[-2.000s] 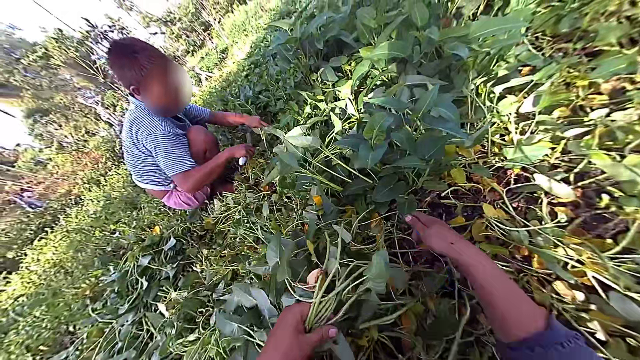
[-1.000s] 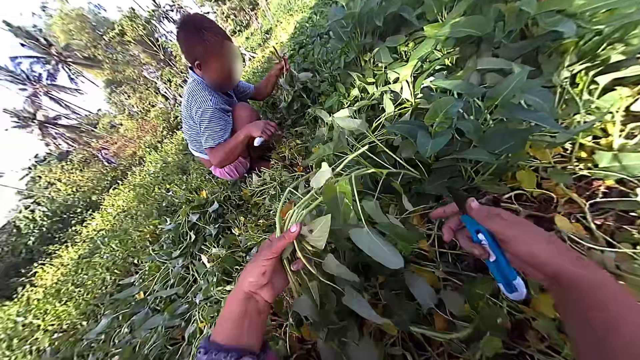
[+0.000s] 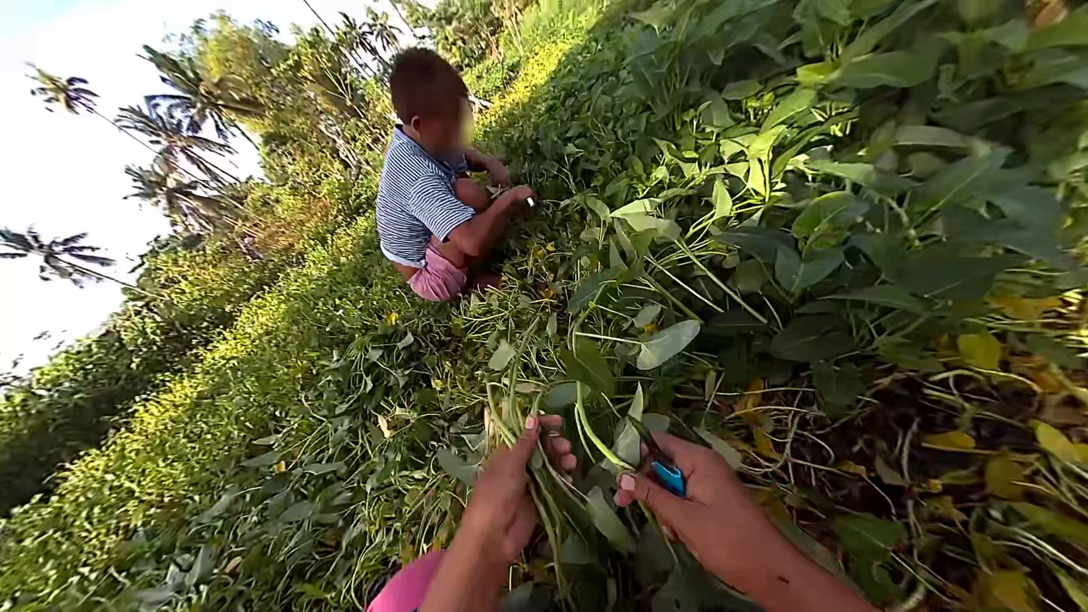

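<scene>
Long green leafy stems (image 3: 548,510) are gathered in my left hand (image 3: 510,489), low in the middle of the view. Close by on the right, my right hand (image 3: 697,510) pinches a thick green stem (image 3: 599,442) between thumb and fingers. The same hand also holds a knife with a blue handle (image 3: 669,478); its dark blade points up beside a leaf and is partly hidden. A pale green leaf (image 3: 668,344) stands above the two hands.
Another person (image 3: 433,183) in a striped shirt squats ahead, left of centre, hands low among the plants. Dense leafy vines (image 3: 884,255) cover the right side. Yellow leaves and bare stems (image 3: 960,442) lie at lower right. Palm trees (image 3: 183,153) stand far left.
My right hand has moved in beside my left hand and now pinches a stem along with the knife. The other person's raised hand has come down. The view has swung right.
</scene>
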